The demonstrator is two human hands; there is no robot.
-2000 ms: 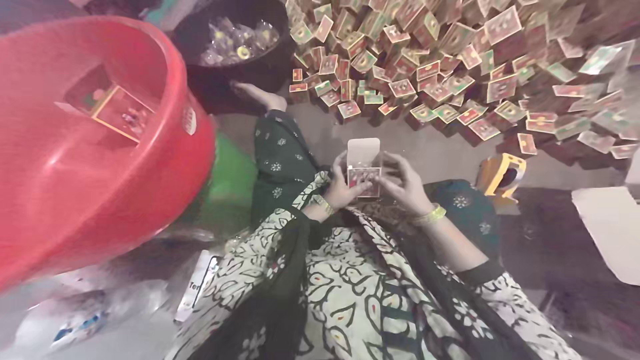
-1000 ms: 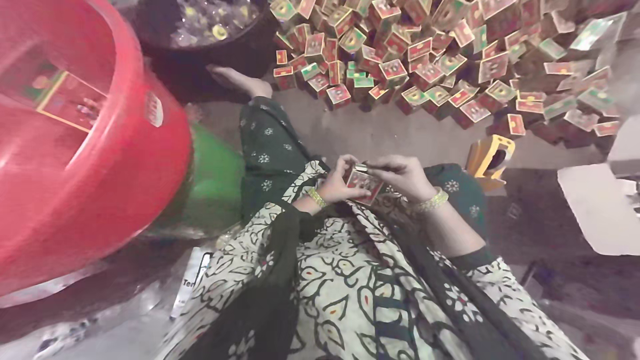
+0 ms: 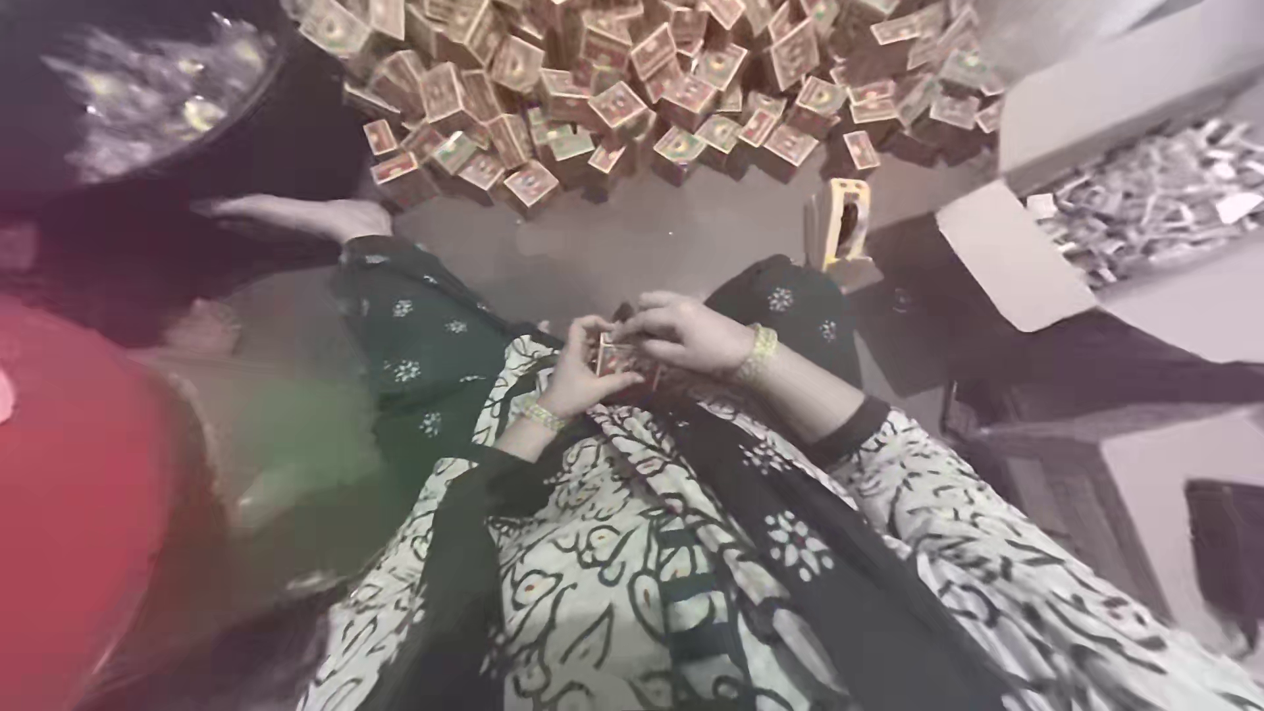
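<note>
A small printed cardboard box [image 3: 624, 363], red and pale, is held at my lap. My left hand [image 3: 585, 373] grips it from the left, with the thumb along its near side. Over the top end of the box, my right hand [image 3: 681, 331] has its fingers bent at the upper edge; they hide that end, and whether the flap is fully closed I cannot tell. Beyond my legs lies a large pile of similar small printed boxes [image 3: 617, 107] in red, green and cream.
A yellow carton [image 3: 844, 225] stands by my right knee. At the right, an open cardboard box [image 3: 1017, 267] holds many small pale pieces [image 3: 1165, 202]. A dark tub [image 3: 237, 123] with clear plastic-wrapped items [image 3: 168, 99] is at upper left. A red plastic tub [image 3: 79, 513] is at left.
Two seconds ago a white flap stood up from the small box; now my right fingers cover that end. The view has shifted to the right, showing the open cardboard box's contents.
</note>
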